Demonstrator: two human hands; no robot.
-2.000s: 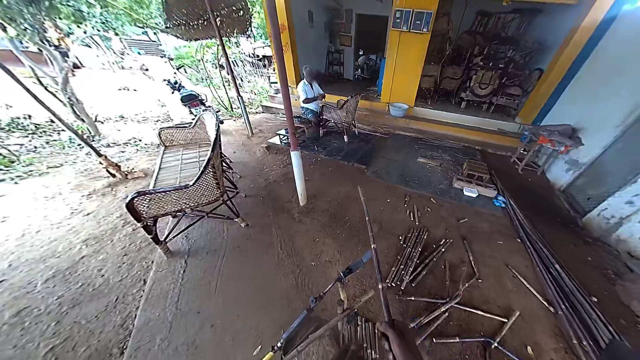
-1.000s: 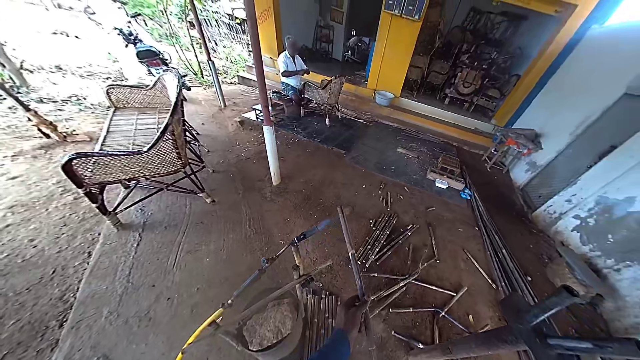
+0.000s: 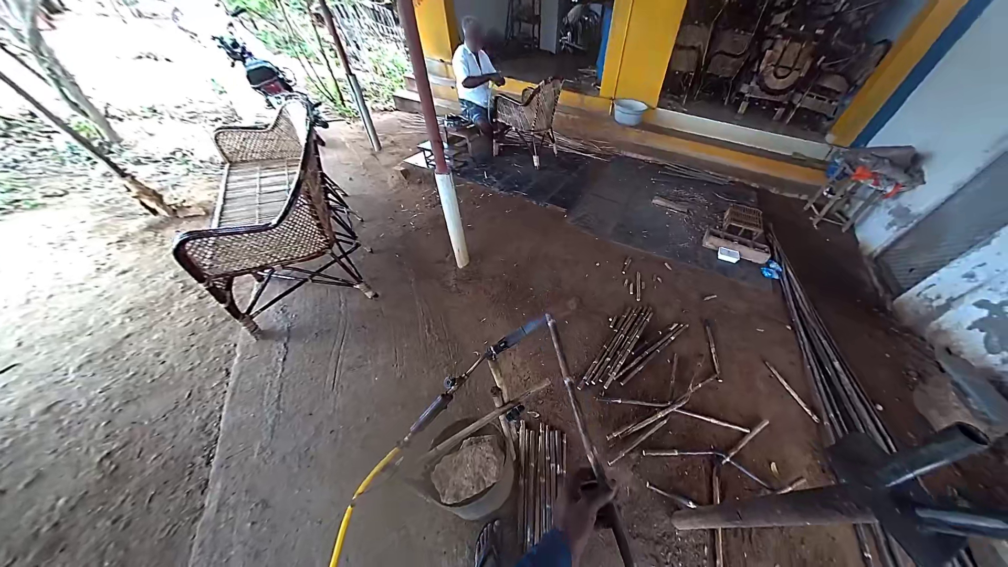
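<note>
My left hand (image 3: 583, 504), below a blue sleeve, is closed around a cane pole (image 3: 573, 394) at the bottom centre. The pole slants up and left, its far end close to the nozzle of a gas torch (image 3: 449, 386) with a yellow hose (image 3: 368, 480). Wooden sticks support the torch over a bucket (image 3: 504, 492) that holds a large stone (image 3: 468, 470). Beside the bucket lies a row of cane pieces (image 3: 539, 472). Further cut cane pieces (image 3: 618, 346) and bent cane parts (image 3: 669, 409) lie on the ground to the right. My right hand is not visible.
A metal fixture (image 3: 882, 488) juts in at lower right, near long poles (image 3: 819, 339). A woven cane settee (image 3: 260, 205) stands left of a red and white post (image 3: 449, 205). Behind, a seated person (image 3: 472, 75) is beside a cane chair (image 3: 535, 110).
Since the first frame the view has shifted, and the bucket with its stone and the metal fixture have come into sight. My left hand stays on the pole.
</note>
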